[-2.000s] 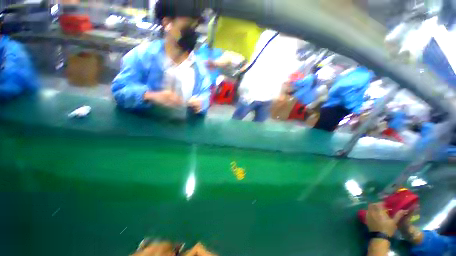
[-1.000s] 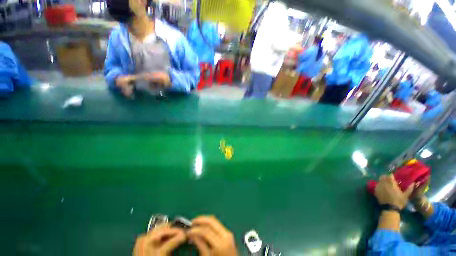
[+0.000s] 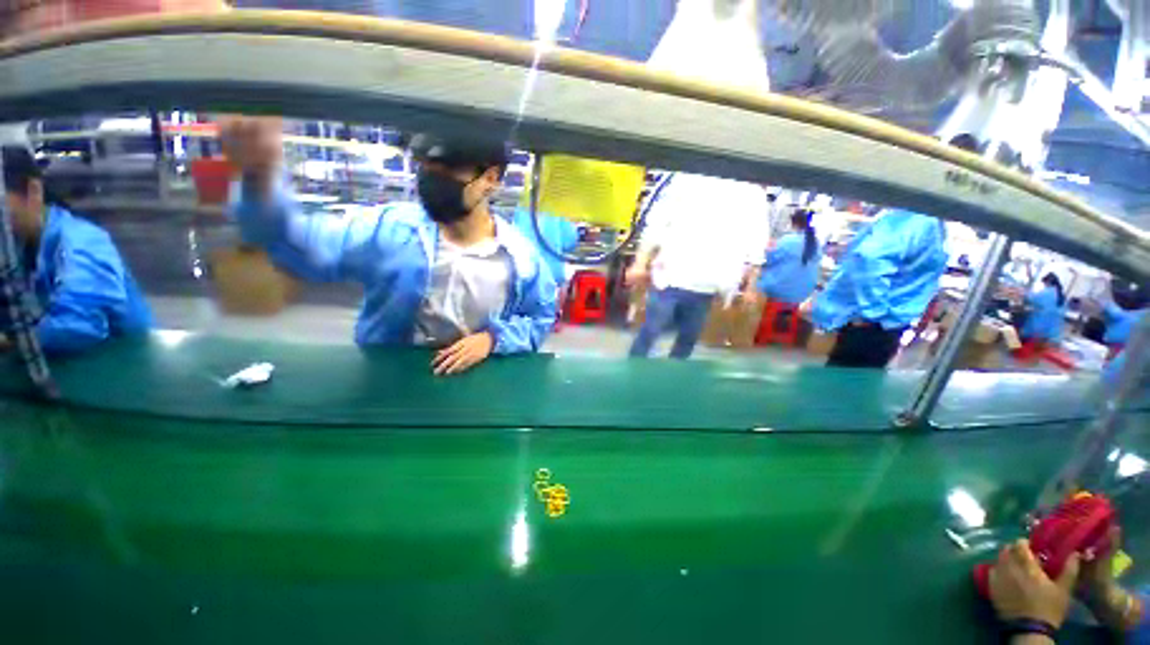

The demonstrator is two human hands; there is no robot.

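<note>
Neither of my hands is in the picture. The glossy green work surface (image 3: 378,504) lies nearest in front of me. A loose cluster of small yellow loops, likely rubber bands (image 3: 552,494), lies on its middle. No unit is in view near me. At the lower right, a neighbouring worker's hands (image 3: 1032,587) hold a bright red pouch or cloth-like item (image 3: 1072,534); a dark band is on one wrist.
A raised beam (image 3: 605,106) crosses overhead, with a metal post (image 3: 961,330) at right. Across the surface, a masked worker in blue (image 3: 435,271) raises one arm. A crumpled white item (image 3: 251,374) lies left. Red stools (image 3: 589,297) stand behind.
The view has tilted up, so my hands and the small units by them have left the picture. The worker opposite has raised one arm and rests the other hand on the surface edge.
</note>
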